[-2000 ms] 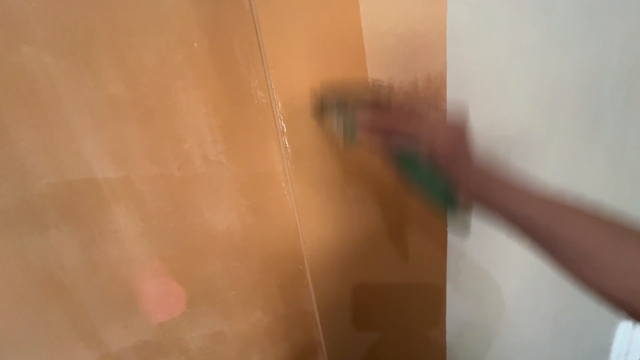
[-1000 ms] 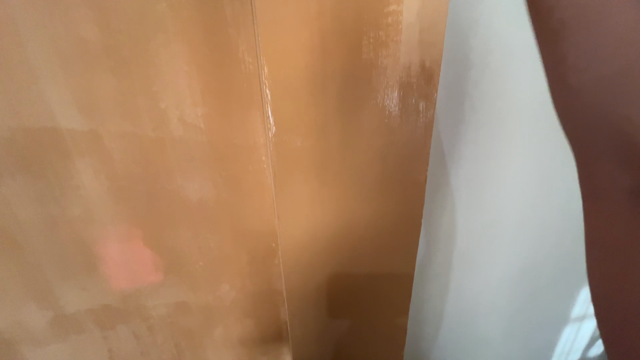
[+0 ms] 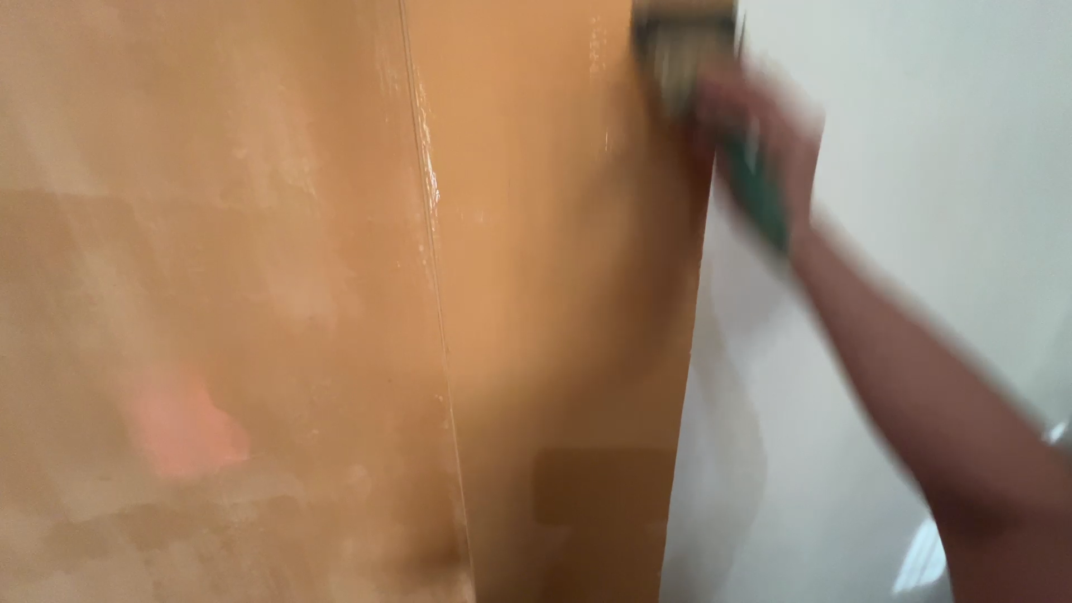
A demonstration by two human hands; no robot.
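My right hand (image 3: pixel 766 134) is at the upper right, blurred, closed around the green handle of a wide paintbrush (image 3: pixel 682 59). The brush points up, its dark head against the top right of a brown-orange painted wall strip (image 3: pixel 544 251), by the border with a white wall (image 3: pixel 904 167). Wet, shiny marks show on the strip. My forearm runs down to the lower right. My left hand is out of view.
A thin vertical seam (image 3: pixel 444 335) with glossy paint along it divides the strip from a patchy brown wall (image 3: pixel 209 251) on the left. That wall bears a pink patch (image 3: pixel 188 423). A darker rectangle (image 3: pixel 603 486) shows low on the strip.
Two seconds ago the brush was on the strip; one second ago only my arm showed at the right edge. Now hand and brush are back, up at the strip's right border.
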